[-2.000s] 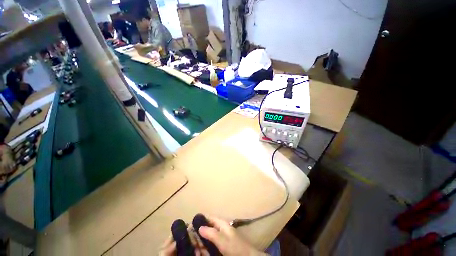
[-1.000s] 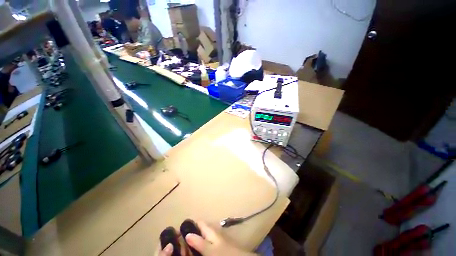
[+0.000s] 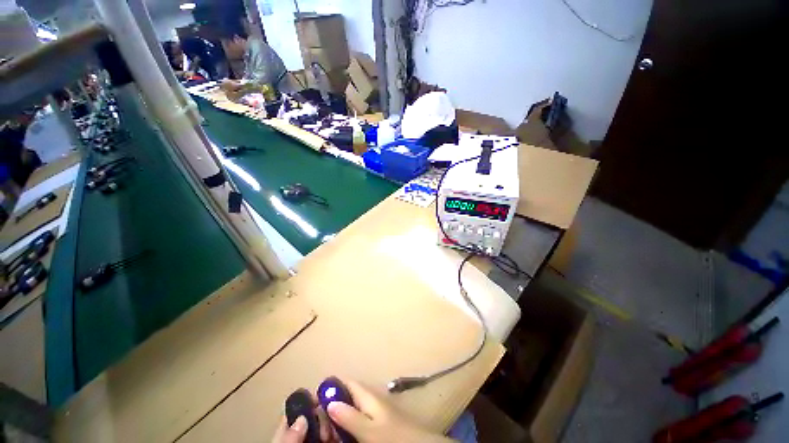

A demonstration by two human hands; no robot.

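Observation:
Two dark oval handheld units stand side by side at the bottom centre. My left hand (image 3: 292,431) holds the left unit (image 3: 300,405), thumb on its face. My right hand (image 3: 372,420) holds the right unit (image 3: 330,394), which shows a bright spot and a purplish tint. Both hands are cut off by the lower edge. The test lead (image 3: 471,346) lies on the cardboard-covered bench (image 3: 363,303), its loose connector end right of my hands. It runs to the white power supply (image 3: 478,195), which shows green and red digits. The unit leads are hidden.
A green conveyor belt (image 3: 156,294) with dark units runs along the left. A pale rack upright (image 3: 195,156) stands beside it. A blue bin (image 3: 405,159) sits beyond the power supply. A person (image 3: 259,62) works farther back. Red objects (image 3: 709,359) lie on the floor at right.
The test lead's end was at my right hand two seconds ago and now lies apart from it on the bench. The right unit now shows a bright spot. The view has shifted slightly.

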